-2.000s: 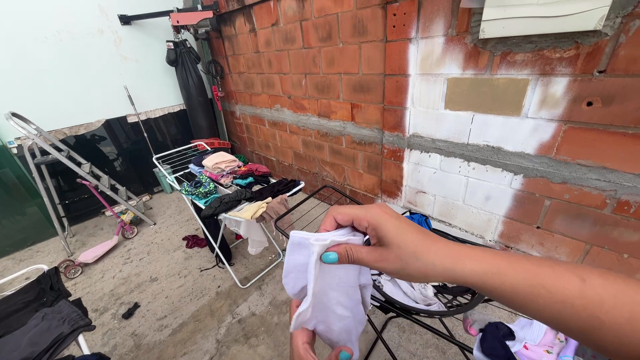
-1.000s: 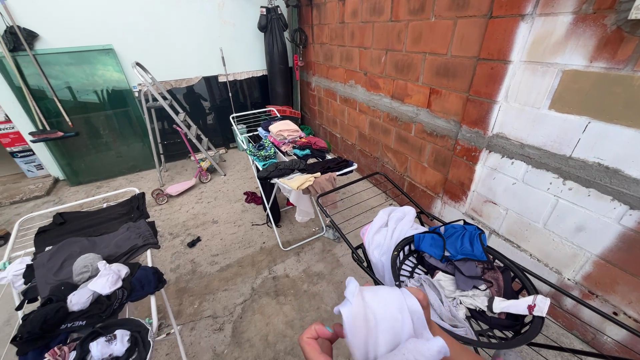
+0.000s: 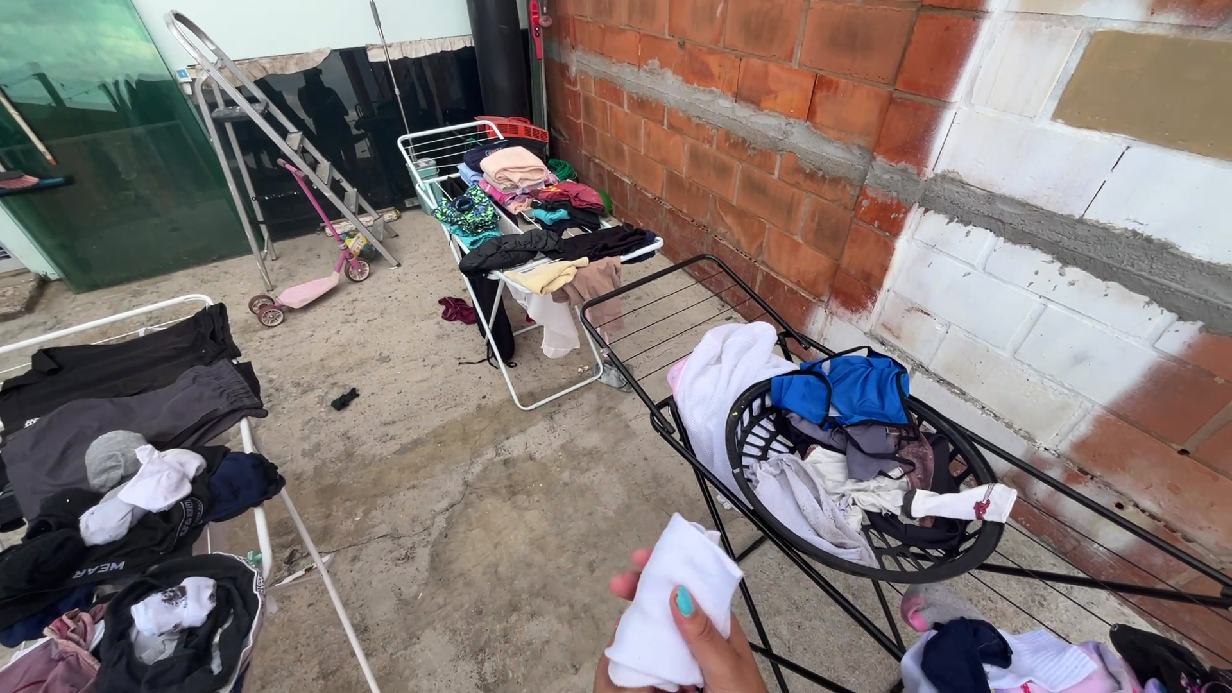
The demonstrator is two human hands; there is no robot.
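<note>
At the bottom centre, my right hand grips a small folded white garment, its teal-nailed thumb lying over the front. Fingertips show behind the garment's left edge. A strip of skin at its lower left may be my left hand, but its grip is hidden. To the right, a black plastic basket rests tilted on a black drying rack. It holds mixed laundry, including a blue garment and a white sock. A white towel-like cloth lies beside the basket's left rim.
At left, a white drying rack bears dark clothes and socks. Another white rack, farther back, holds folded clothes. More laundry lies low at right. A stepladder and pink scooter stand behind. A brick wall borders the right.
The white garment was spread loosely between my hands and is now a compact folded bundle. The view has swung left since the oldest frame, then partly back right.
</note>
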